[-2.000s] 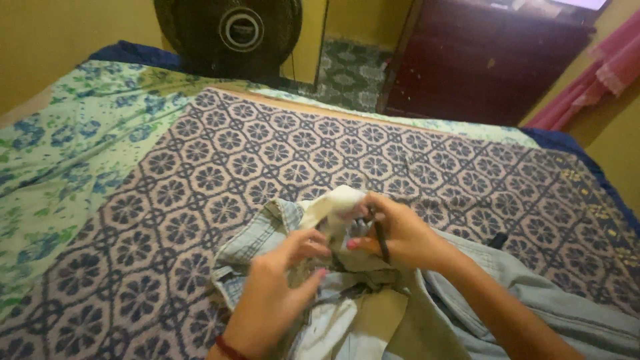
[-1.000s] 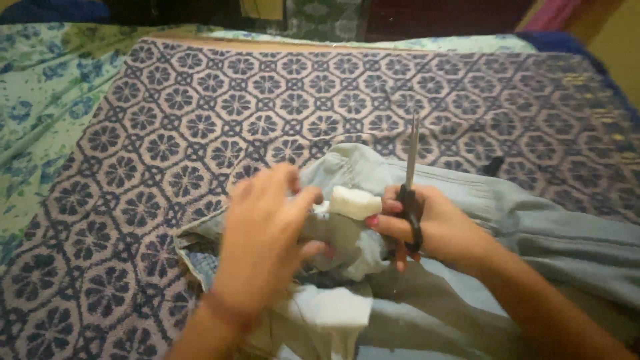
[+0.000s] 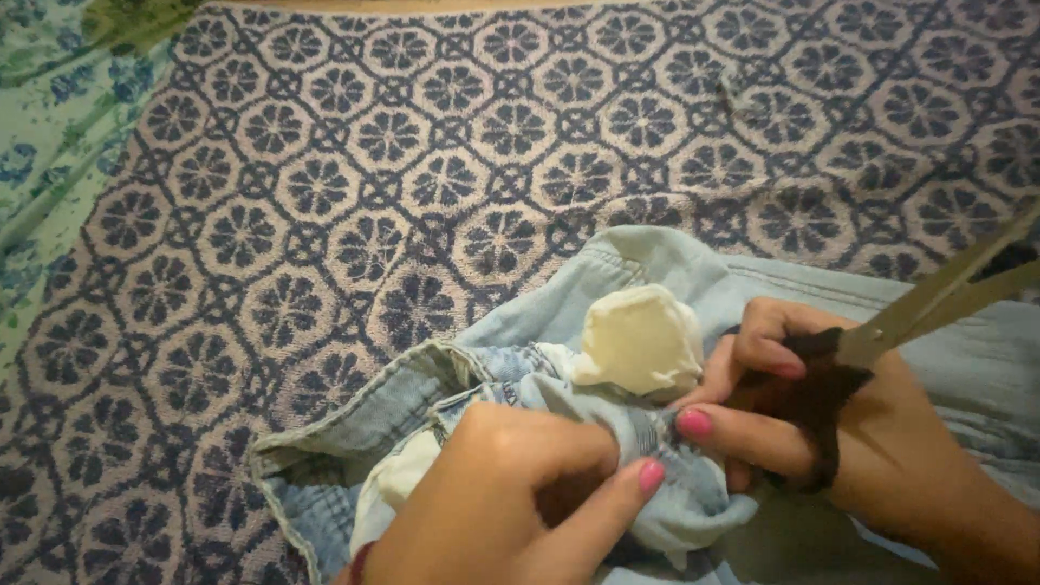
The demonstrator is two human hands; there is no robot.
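Observation:
Light blue denim jeans [image 3: 666, 252] lie bunched at the lower middle, with a rounded cream pocket lining [image 3: 642, 337] standing up from them. My left hand [image 3: 520, 496] pinches the bunched denim between thumb and bent fingers. Opposite it, my right hand [image 3: 804, 406] grips the same fabric with thumb and fingertips. Black-handled scissors [image 3: 877, 337] hang on the right hand's fingers, their blades apart and pointing to the upper right, away from the pinched cloth. The waistband [image 3: 357, 414] spreads to the left of my hands, and part of the cloth under them is hidden.
A towel-like cloth [image 3: 390, 130] with dark flower shapes in octagons lies under the jeans. At the left edge is a green and blue floral sheet [image 3: 49, 146]. A small greyish tuft [image 3: 735, 89] rests on the patterned cloth at the upper right.
Both hands now pinch the denim close together; a second ago the left hand was blurred over it. The scissors have tilted from upright to the upper right, blades now apart. The view is closer.

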